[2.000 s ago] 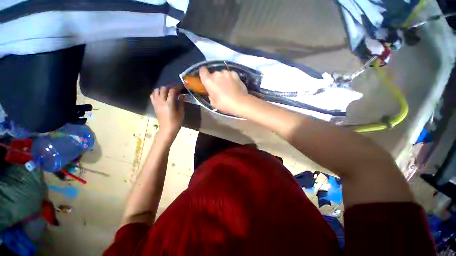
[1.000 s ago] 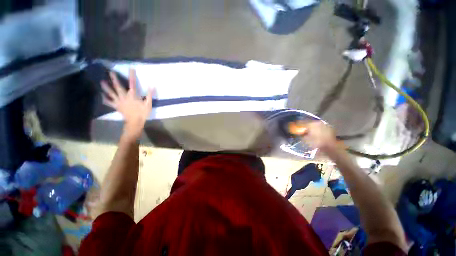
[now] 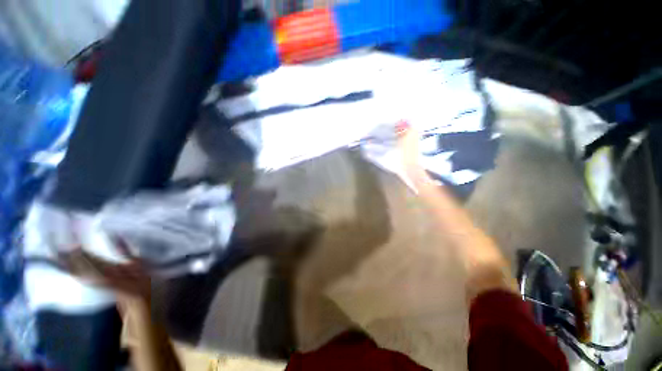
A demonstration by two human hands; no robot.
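Note:
My left hand (image 3: 109,272) is blurred at the lower left, on white sewn panels (image 3: 170,221) draped over the black padded arm (image 3: 134,109). Whether its fingers grip them cannot be told. My right hand (image 3: 412,148) reaches to the loose pile of white and dark panels (image 3: 312,119) at the far side of the table; blur hides whether it grips one. A pale panel end (image 3: 381,148) shows beside its fingers. The steam iron (image 3: 548,290) with its orange-brown handle stands at the right, away from both hands.
The grey-brown ironing table (image 3: 428,239) lies in front of me. A long blue object (image 3: 392,25) with a red-orange label is behind the pile. Hoses and fittings (image 3: 613,253) are at the right edge. Blue clutter is at the far left.
My right hand has let go of the iron and moved to the far pile. My left hand has moved from the panel on the table to the panels at left. The view has shifted.

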